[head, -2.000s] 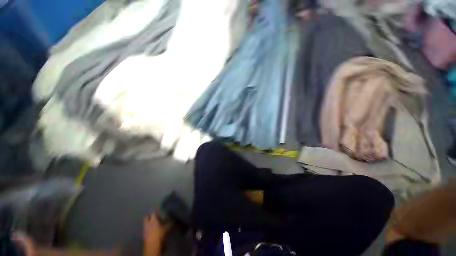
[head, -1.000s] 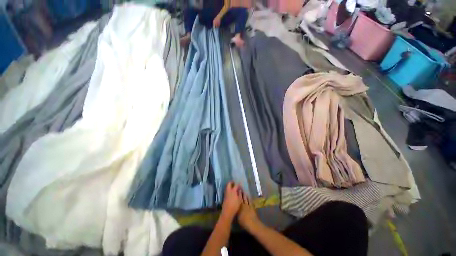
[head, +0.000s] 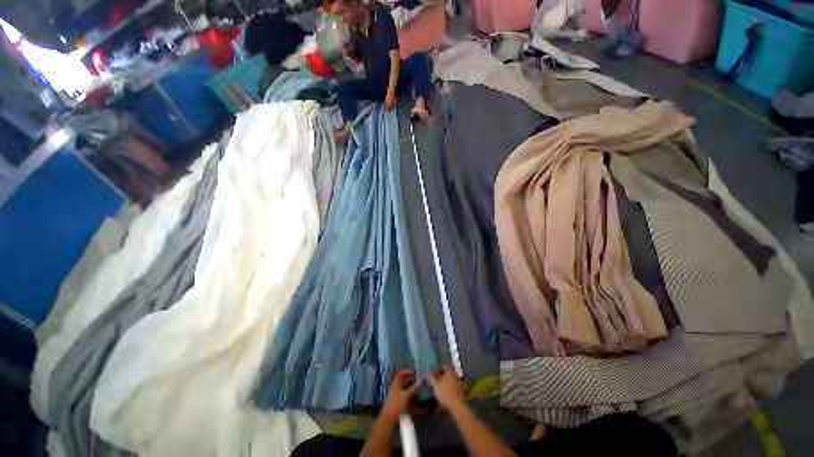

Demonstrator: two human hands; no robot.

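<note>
The blue curtain panel (head: 357,268) lies in lengthwise pleats in the centre, its near edge in front of me. My left hand (head: 401,390) and my right hand (head: 446,387) are side by side at its near right corner, fingers closed on the edge. The long white tape measure (head: 433,241) lies on the floor just right of the blue curtain and ends near my right hand. A white strip (head: 408,436) stands at the bottom, by my left forearm.
A person (head: 379,54) sits at the far end, a hand on the blue curtain. The white curtain (head: 241,223) lies left. The dark grey curtain (head: 482,178), beige-pink curtain (head: 571,232) and striped fabric (head: 643,370) lie right. Pink (head: 683,27) and teal tubs (head: 768,49) stand back right.
The view has swung up, showing the whole person at the far end. My hands, earlier close together at the blue corner, are now slightly apart on it.
</note>
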